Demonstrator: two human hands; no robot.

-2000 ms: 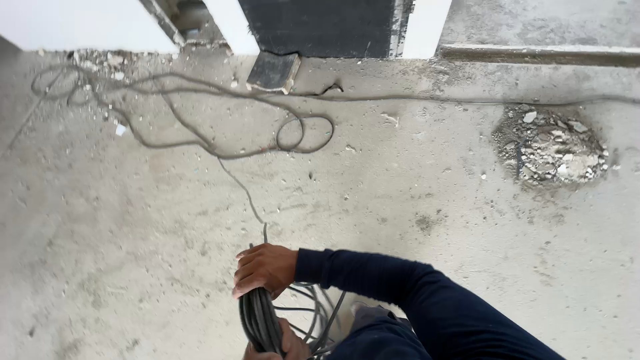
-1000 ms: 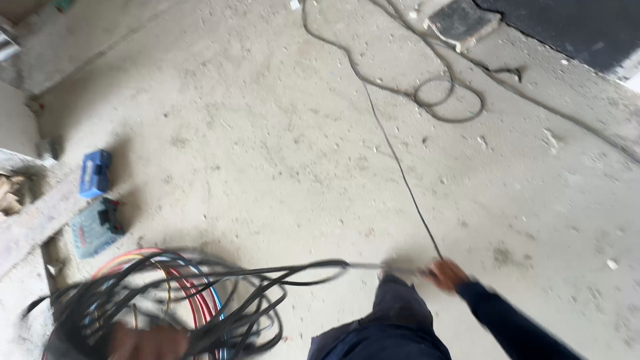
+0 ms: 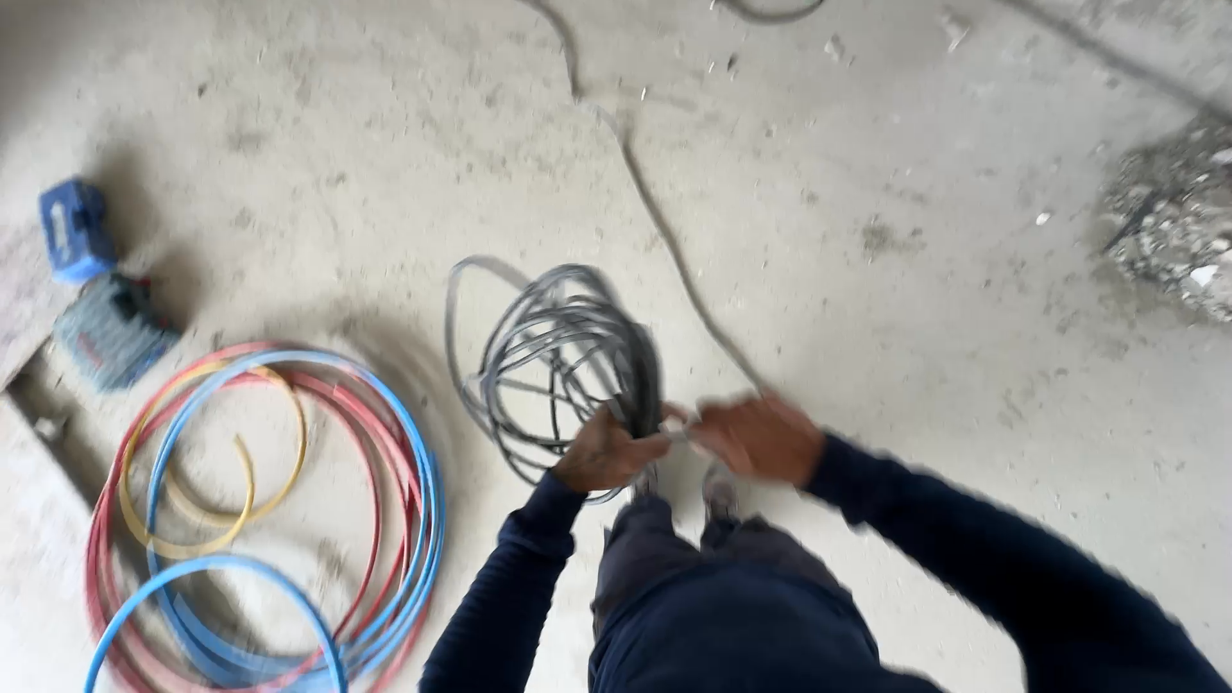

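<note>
My left hand [image 3: 611, 450] grips the lower right side of a loose coil of dark cable [image 3: 568, 332], which hangs in front of my legs. Close beside it on the right, my right hand [image 3: 760, 438] is closed on a single grey cable [image 3: 679, 260]. That cable runs from my right hand up across the concrete floor. A short pale stretch of cable shows between the two hands. Motion blur hides the fingertips of my right hand.
Red, blue and yellow tubing lies in coils [image 3: 428, 500] on the floor at left. Behind it are a blue case [image 3: 72, 231] and a grey-blue tool case or bag [image 3: 111, 332]. Broken concrete rubble [image 3: 1179, 226] lies at far right. More cable [image 3: 1107, 58] crosses the top right.
One second ago my hands were far apart with cable stretched between them; now they are close together at the coil. The view has swung.
</note>
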